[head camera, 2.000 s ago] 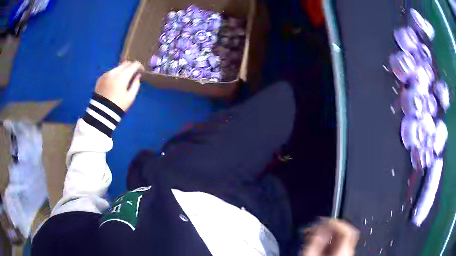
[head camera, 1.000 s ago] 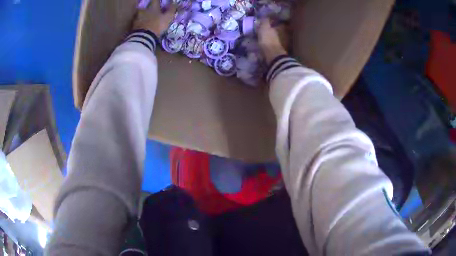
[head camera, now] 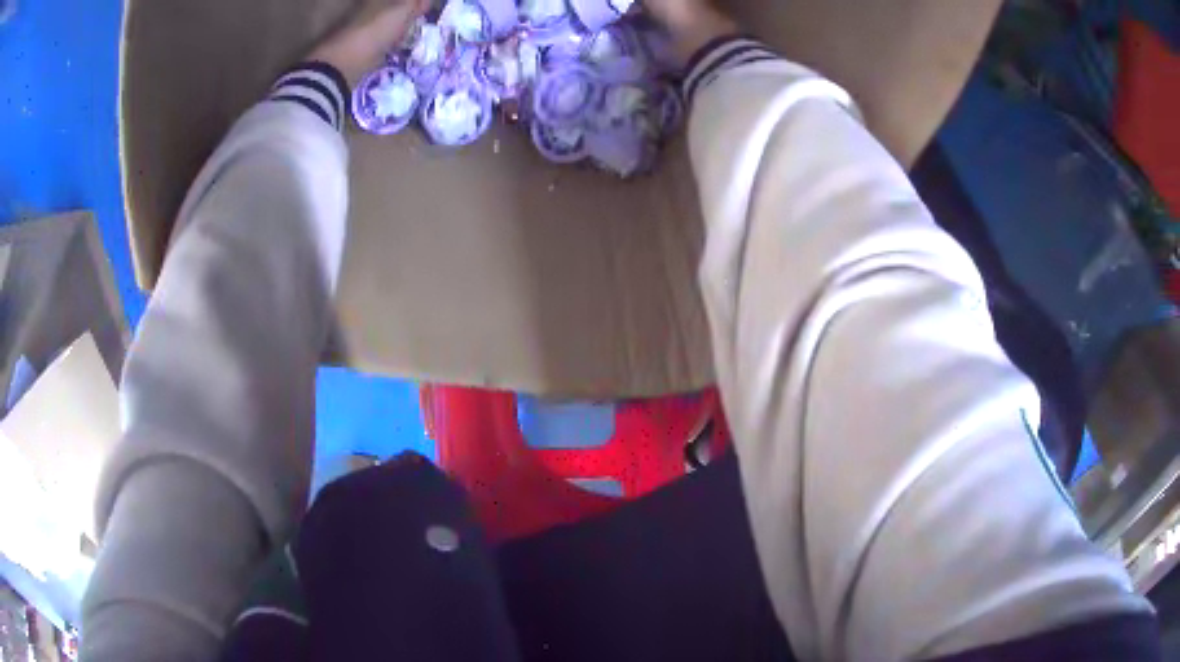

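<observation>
Several lilac fan units [head camera: 564, 93] with white blades lie in a heap in the open brown cardboard box [head camera: 518, 272], at the top of the view. My left hand [head camera: 375, 39] is inside the box at the left side of the heap, cut off by the top edge. My right hand [head camera: 679, 26] is at the right side of the heap, also cut off and partly behind units. The fingers of both hands are hidden, so whether they grip any unit cannot be told.
A red plastic stool [head camera: 498, 453] stands below the box's near wall, in front of my dark clothing. Blue floor [head camera: 349, 414] shows around it. Opened cardboard [head camera: 65, 388] lies at the left. A red object [head camera: 1149, 117] is at the upper right.
Two seconds ago I was beside the work table with the box farther off; then both hands went into it. Since one second ago, hands and heap have shifted upward in view, and fewer units show.
</observation>
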